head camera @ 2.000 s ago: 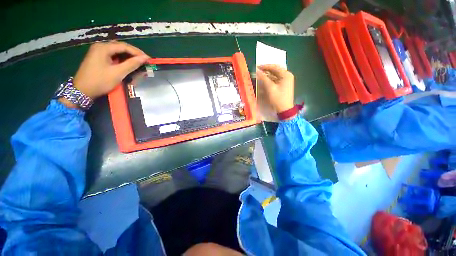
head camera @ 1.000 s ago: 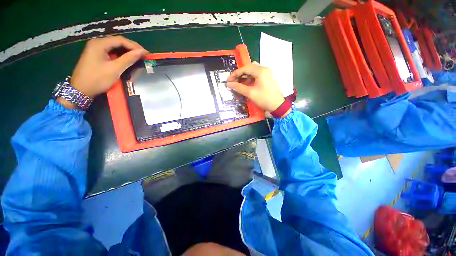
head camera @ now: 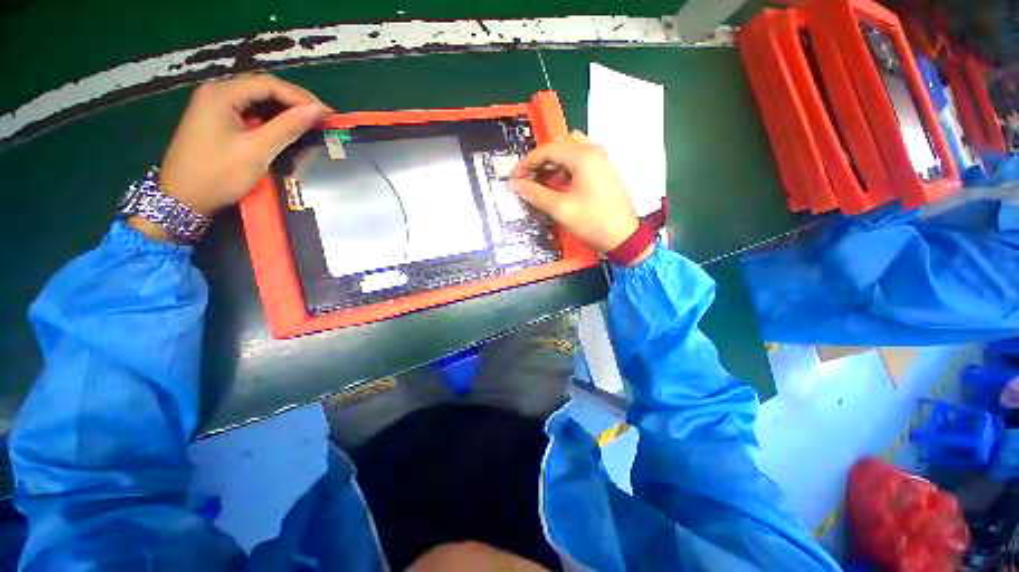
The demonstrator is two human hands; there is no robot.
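An open tablet unit (head camera: 335, 293) lies in an orange-red frame (head camera: 268, 268) on the dark green bench. Its silver-grey battery (head camera: 430, 207) has a thin dark curved line across it. My left hand (head camera: 237, 145) rests at the frame's upper left corner, thumb and forefinger tips together; whether they pinch anything is too small to tell. My right hand (head camera: 579, 192) is over the main board (head camera: 516, 237) at the tablet's right end, thumb and forefinger close together. Anything between those fingertips cannot be made out.
A white sheet (head camera: 628, 123) lies right of the frame, partly behind my right hand. Several orange-red stacked trays (head camera: 821, 112) lean at the upper right. Another person's blue sleeve (head camera: 883, 279) rests at the right. A chipped white rail (head camera: 369, 36) runs behind the bench. A red bag (head camera: 905, 520) is lower right.
My right hand has moved left from the white sheet to over the tablet's main board and has stayed there. My left hand remains at the upper left corner. The view has shifted slightly.
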